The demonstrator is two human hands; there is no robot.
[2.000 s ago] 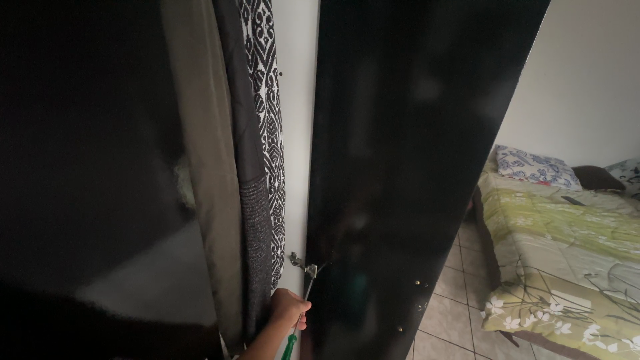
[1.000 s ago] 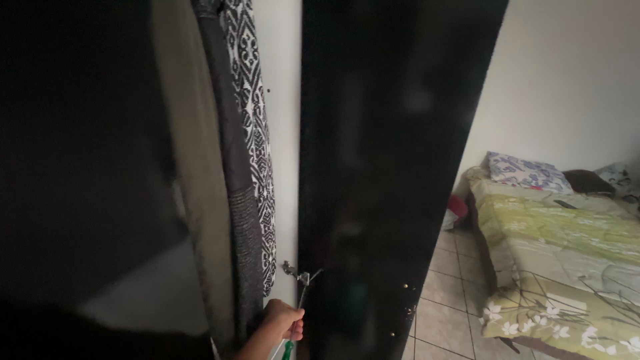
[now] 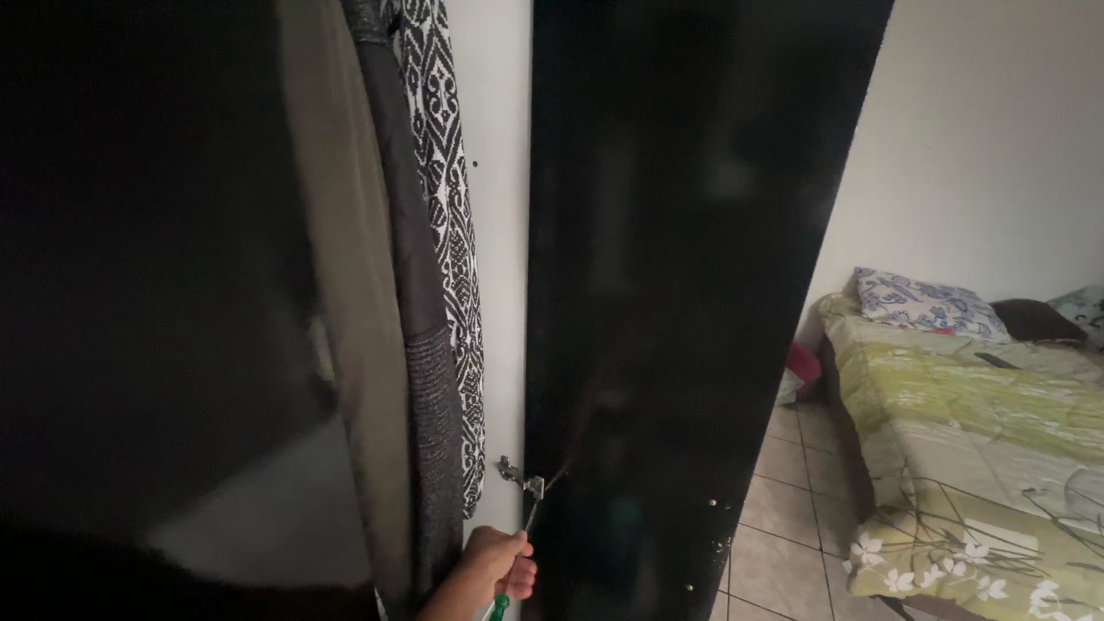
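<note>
My left hand [image 3: 500, 565] reaches in from the bottom, thumb and fingers closed around the metal shaft of a screwdriver [image 3: 499, 606]. Its green handle shows just below my fingers, cut by the frame's lower edge. The shaft's upper end meets a metal cabinet hinge [image 3: 535, 488] at the edge of a glossy black door panel [image 3: 638, 285]; the exact contact is too small to tell. The hinge's other part sits on the white side panel [image 3: 500, 259] of the wardrobe. My right hand is out of view.
Hanging clothes, among them a black-and-white patterned garment [image 3: 444, 190], line the left of the opening. Another glossy dark panel [image 3: 155, 259] fills the far left. On the right stand a bed [image 3: 957, 448] with a patterned pillow [image 3: 931, 302] and a tiled floor [image 3: 776, 517].
My left hand stays around the screwdriver shaft just below the hinge. The view has shifted slightly.
</note>
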